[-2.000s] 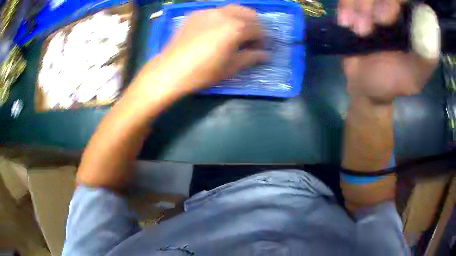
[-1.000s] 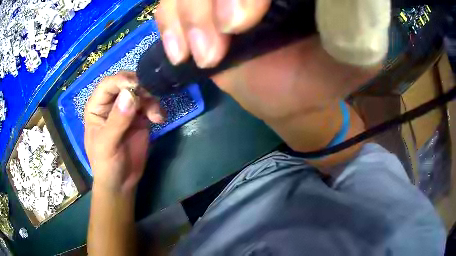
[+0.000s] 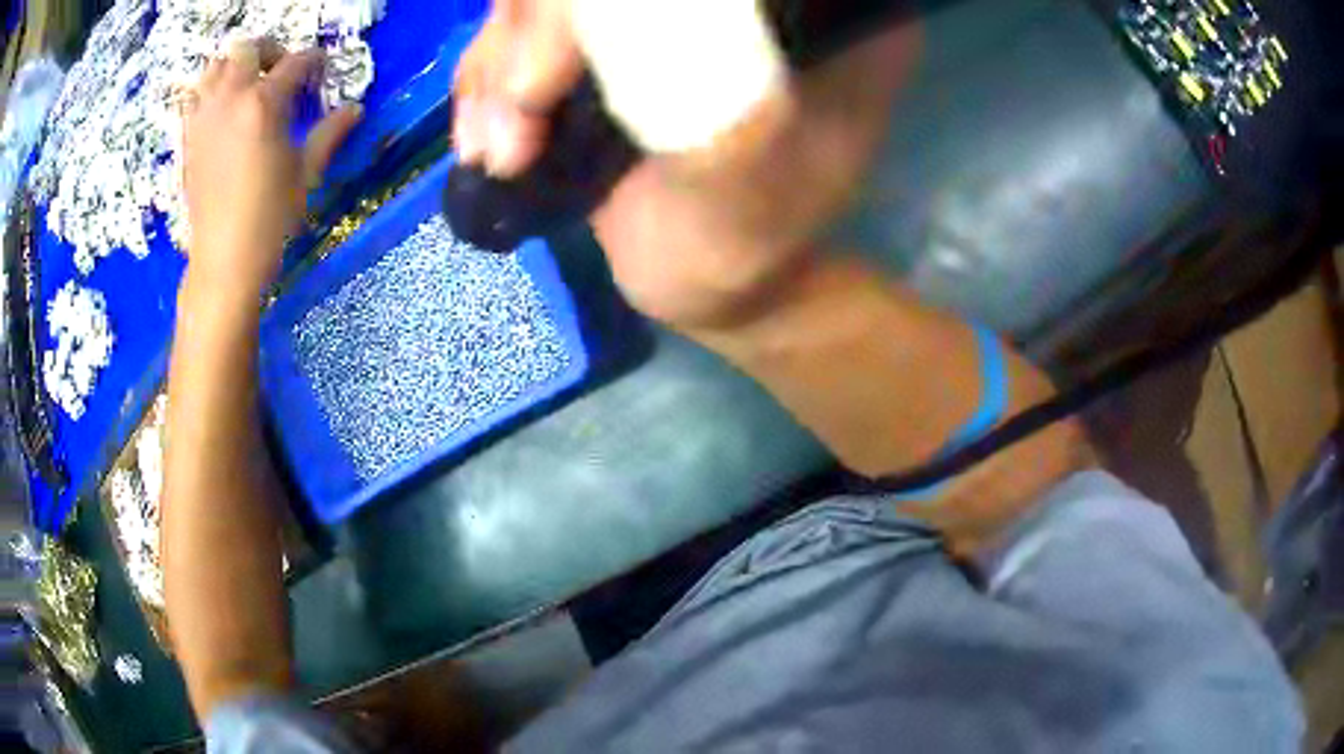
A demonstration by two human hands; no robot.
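My left hand (image 3: 254, 140) reaches to the pile of white housings (image 3: 126, 111) at the upper left, fingers apart at the pile's right part; whether it touches a piece is unclear. My right hand (image 3: 693, 206), blurred, holds the black electric screwdriver (image 3: 509, 199) over the top corner of the small blue tray. A cream-white wrap (image 3: 678, 67) shows large near the camera at that hand. The blue screw tray (image 3: 428, 479) is filled with fine silver-grey screws (image 3: 435, 346). The screwdriver's tip is hidden.
A cardboard box of white pieces (image 3: 140, 494) lies partly behind my left forearm. Brass-coloured bits (image 3: 354, 221) lie behind the screw tray. Small yellow and green parts (image 3: 1209, 59) are at the upper right. A black cord (image 3: 1091, 390) crosses my right forearm by a light-blue wristband (image 3: 991, 390).
My left hand has moved from the screwdriver's nose up and left to the white pile. My right hand still holds the screwdriver, and the screw tray is more fully in view.
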